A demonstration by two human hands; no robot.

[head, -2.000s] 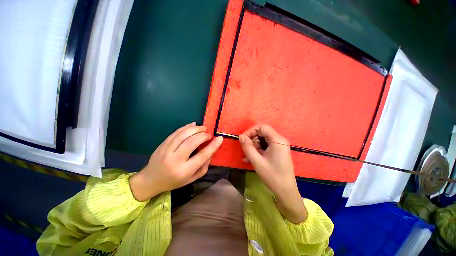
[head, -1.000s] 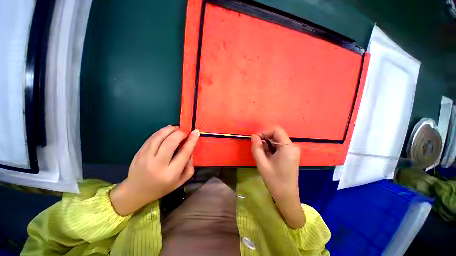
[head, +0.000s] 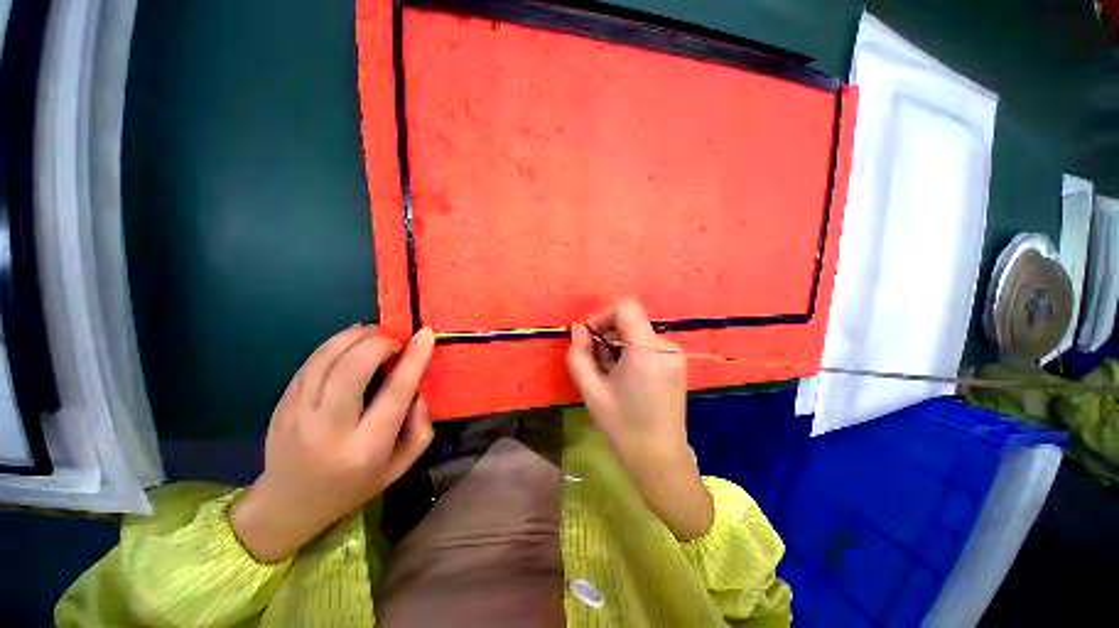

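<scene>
A thin black frame [head: 823, 209] lies on a red board [head: 614, 184], its thicker side at the far edge. My left hand [head: 338, 423] holds its near left corner down with a fingertip. My right hand [head: 638, 393] is at the middle of the near side, pinching a narrow tape [head: 761, 364] and a small dark tool [head: 601, 341] mostly hidden by the fingers. A pale tape line [head: 497, 331] shows on the frame between my hands. The tape strand runs right, past the tape roll's [head: 1031, 307] near side.
White sheets [head: 914, 221] lie right of the board, touching or under its edge. Another stack of white sheets [head: 92, 258] with a black frame [head: 17, 245] is at the left. A blue crate [head: 847, 503] is below the bench edge. A green-yellow sleeve [head: 1055, 405] shows at far right.
My right hand has moved right along the near side, away from my left hand, and the pale line between them is longer. The view has turned, shifting the board left in the picture.
</scene>
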